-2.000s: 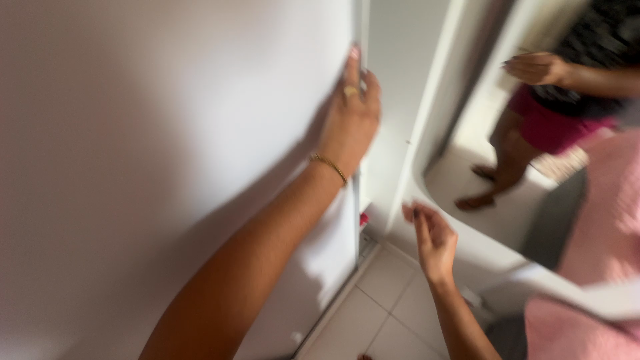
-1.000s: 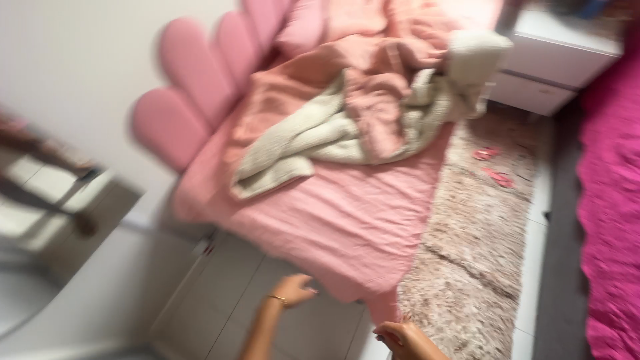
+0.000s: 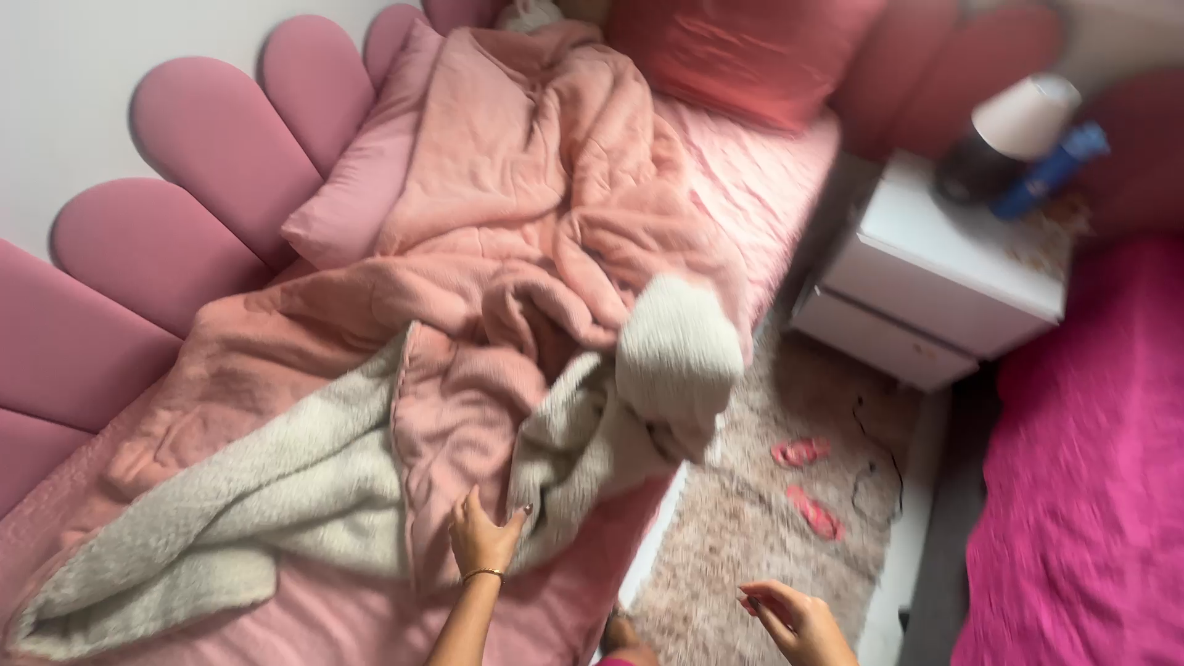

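My left hand (image 3: 483, 539), with a thin bracelet at the wrist, is over the near part of a rumpled pink fleece blanket (image 3: 462, 388); its fingers are apart and hold nothing. Whether they touch the cloth I cannot tell. The blanket's cream fluffy underside (image 3: 305, 481) is folded outward on both sides of the hand. My right hand (image 3: 797, 622) hangs over the shaggy rug at the bottom right, fingers half curled, with nothing seen in it. Beneath the blanket lies a pink sheet (image 3: 370, 615).
Pink padded headboard panels (image 3: 203, 153) line the wall at left, beside a pink pillow (image 3: 356, 190). A red pillow (image 3: 740, 55) lies at the far end. At right stand a white nightstand (image 3: 962, 268) with a lamp (image 3: 1027, 116), pink flip-flops (image 3: 814, 513) on the rug (image 3: 731, 546), and a magenta bedspread (image 3: 1082, 462).
The view has swung from a white door and mirror to the bed, then come closer to it. My left hand, earlier against the door panel, is now over the blanket.
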